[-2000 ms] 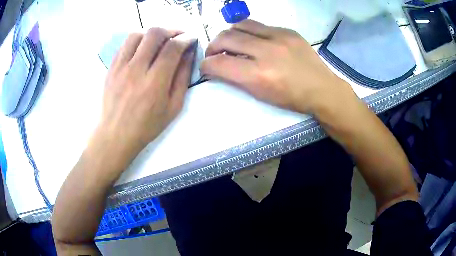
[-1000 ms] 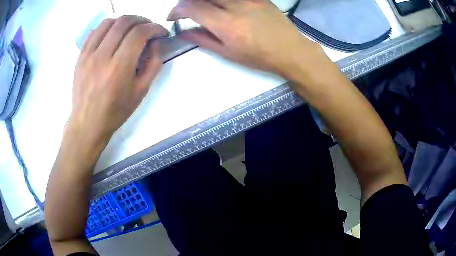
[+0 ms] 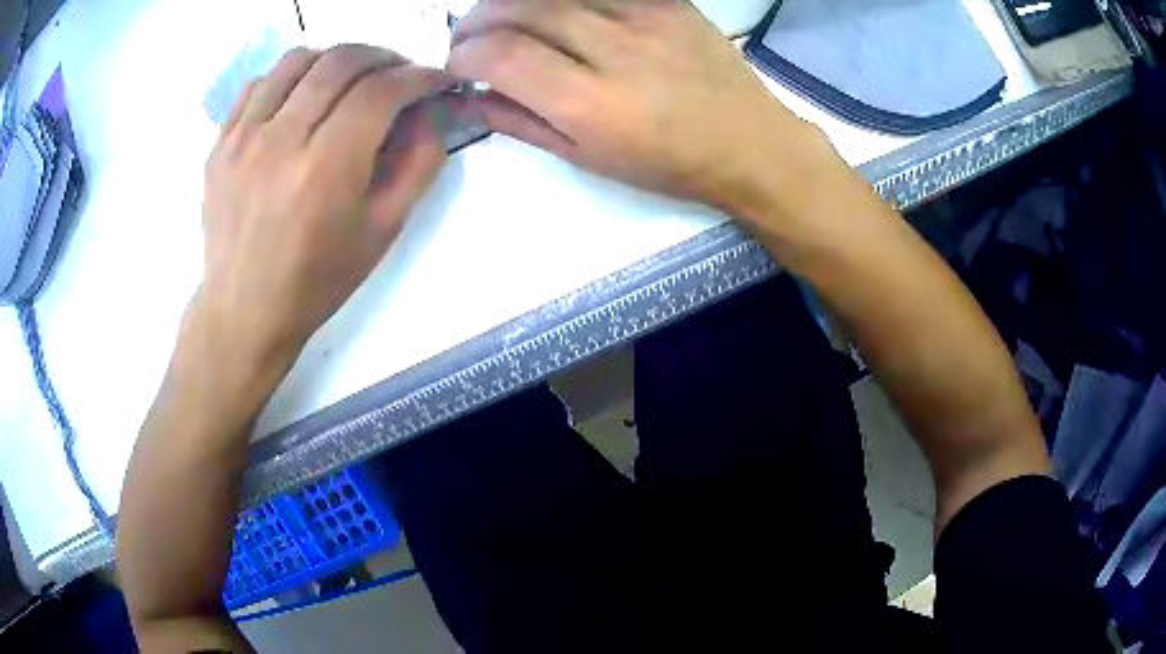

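A blue-grey cut panel (image 3: pixel 467 129) with a dark edge lies between my two hands on the white table, mostly hidden by the fingers. My left hand (image 3: pixel 307 179) curves over its left part, thumb and fingers holding it. My right hand (image 3: pixel 614 96) holds its right part, fingertips close to the left hand's fingertips. A pale piece (image 3: pixel 252 74) shows on the table beyond my left hand. The needle area is not visible.
A stack of cut panels (image 3: pixel 882 58) lies at the right near the edge ruler (image 3: pixel 550 335). Sewn panels (image 3: pixel 36 205) lie at far left with a thread chain (image 3: pixel 54 396) hanging from them. A phone (image 3: pixel 1055 19) is at far right. A blue basket (image 3: pixel 335 517) is below the table.
The view has shifted, so the blue attachment is out of the picture. Compared with two seconds ago, my hands have drawn closer together over the panel, which shows less.
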